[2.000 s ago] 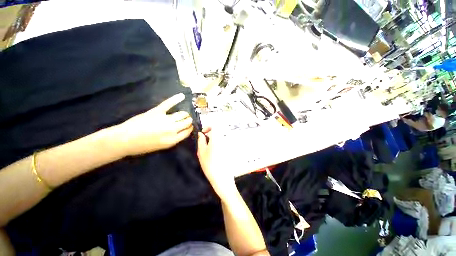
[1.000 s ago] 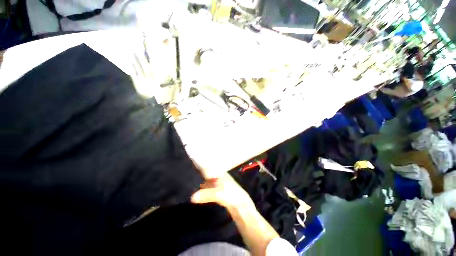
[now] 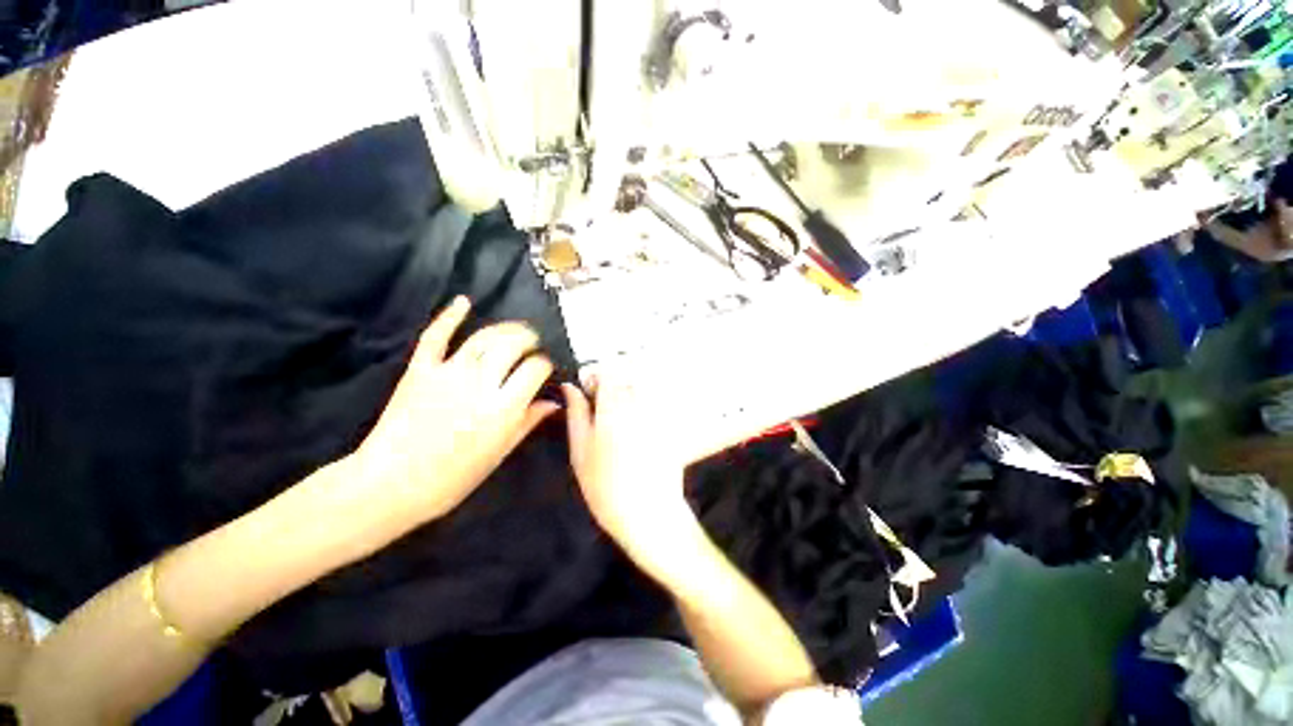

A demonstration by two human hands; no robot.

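Note:
A large black cloth (image 3: pixel 255 326) covers the left of the table and hangs over my lap. Its right edge runs beside the needle area (image 3: pixel 556 185) of the cream-white sewing machine (image 3: pixel 879 85). My left hand (image 3: pixel 461 404) lies on the cloth, fingers bent, fingertips near that edge. My right hand (image 3: pixel 624 454) holds the cloth's edge between thumb and fingers, close to my left fingertips and in front of the needle area. The exact grip of the left fingers is hard to tell.
Black-handled scissors (image 3: pixel 763 234), a dark-handled tool (image 3: pixel 834 244) and an orange-tipped tool (image 3: pixel 828 275) lie beside the machine. A black garment heap (image 3: pixel 908 496) with pale ties is below the table's right edge. A blue bin (image 3: pixel 915 655) stands under it. White cloth bundles (image 3: pixel 1241 645) lie at far right.
My left hand, hidden or out of sight one second ago, is back on the cloth. My right hand has moved up toward the needle area. The cloth's far left part is more bunched.

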